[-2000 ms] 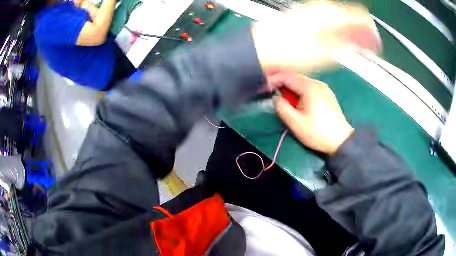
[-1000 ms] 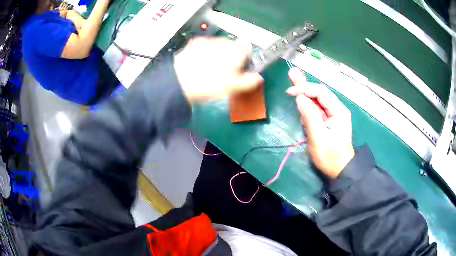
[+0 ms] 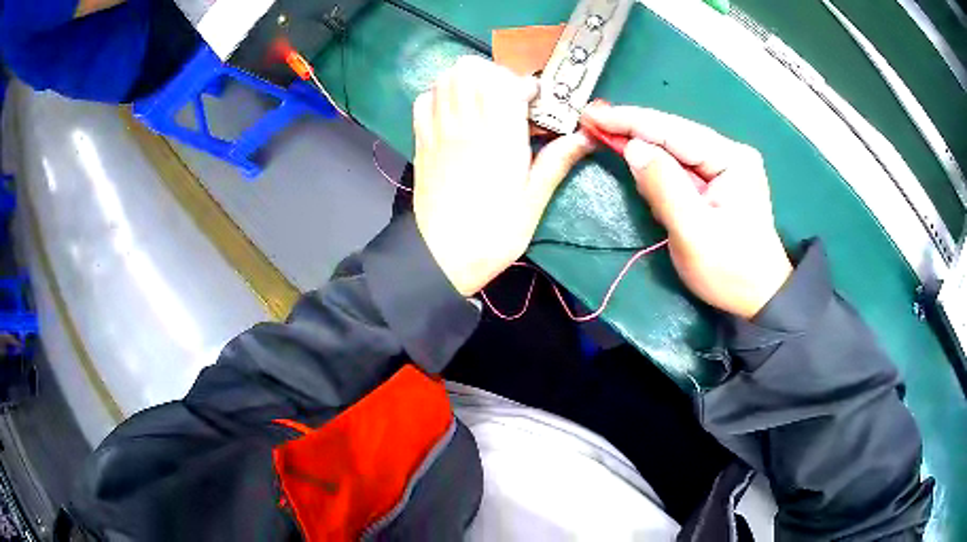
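Note:
A grey metal LED strip point(image 3: 579, 61) with a row of round shiny spots and dark curved lines lies over an orange-brown pad point(image 3: 524, 48). My left hand point(image 3: 475, 169) holds the strip's near end, thumb and fingers at its edges. My right hand point(image 3: 713, 196) grips a red-handled test probe point(image 3: 615, 139). The probe's front end is at the strip's near end beside my left thumb; its fine tips are too small to make out. Pink-red and black leads point(image 3: 604, 309) run from the probe over the bench edge.
The green bench point(image 3: 615, 206) bends across the view, with a white rail point(image 3: 790, 138) beyond it. An orange lead plug point(image 3: 298, 64) sits at the dark box upper left. A blue stool point(image 3: 228, 106) and a person's blue clothing point(image 3: 80, 48) are at left.
The strip came down from the air onto the pad. My left hand moved to its near end, and my right hand brought the probe to it. The view shifted.

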